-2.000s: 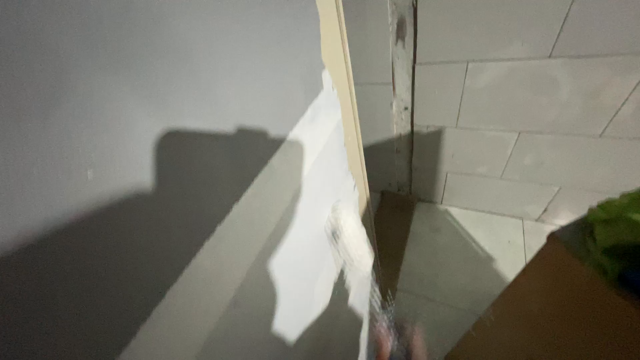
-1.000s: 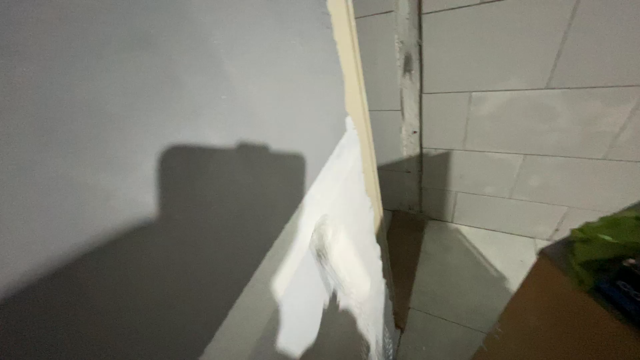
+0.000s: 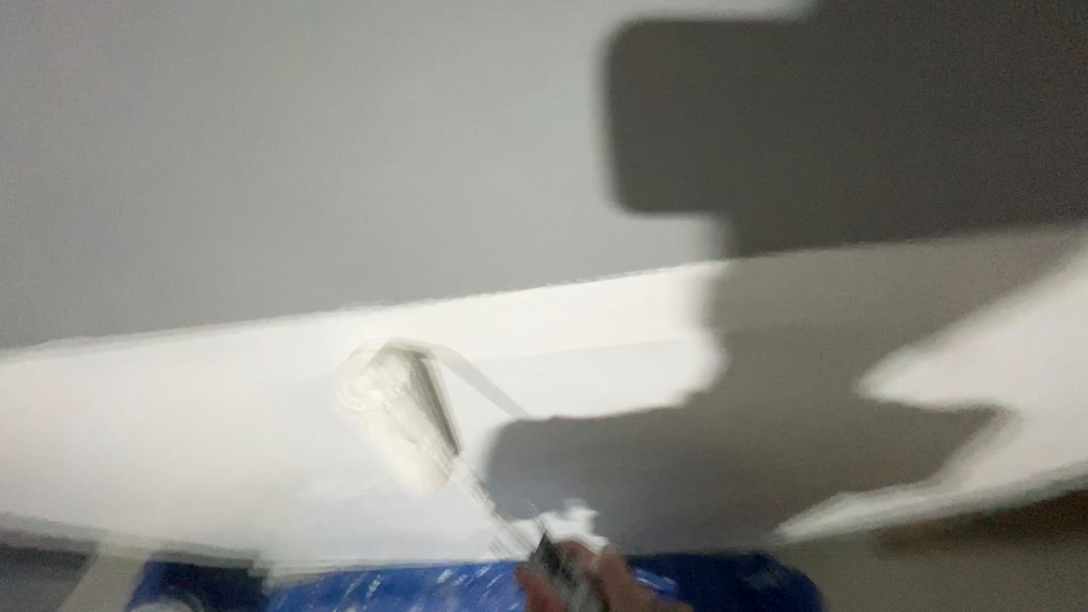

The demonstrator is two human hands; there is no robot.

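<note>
My right hand (image 3: 591, 578), blurred at the bottom edge, grips the handle of a small paint roller (image 3: 399, 416). The roller's cream-white sleeve lies against a freshly white band (image 3: 212, 408) along the lower part of a grey wall (image 3: 297, 170), tilted up and to the left from the hand. A thin wire frame runs between sleeve and handle. Dark shadows fall across the wall and the white band, to the right of the roller. My left hand is out of view.
Below the white band's lower edge lies something blue with white marks (image 3: 382, 591), of a material I cannot tell. Pale floor (image 3: 935, 578) shows at the lower right, with a brown strip (image 3: 1003, 523) beside the band.
The view has swung strongly, and the block wall, cardboard-brown surface and green item have left it. The roller is now on a long stretch of white band, and blue material has come into view.
</note>
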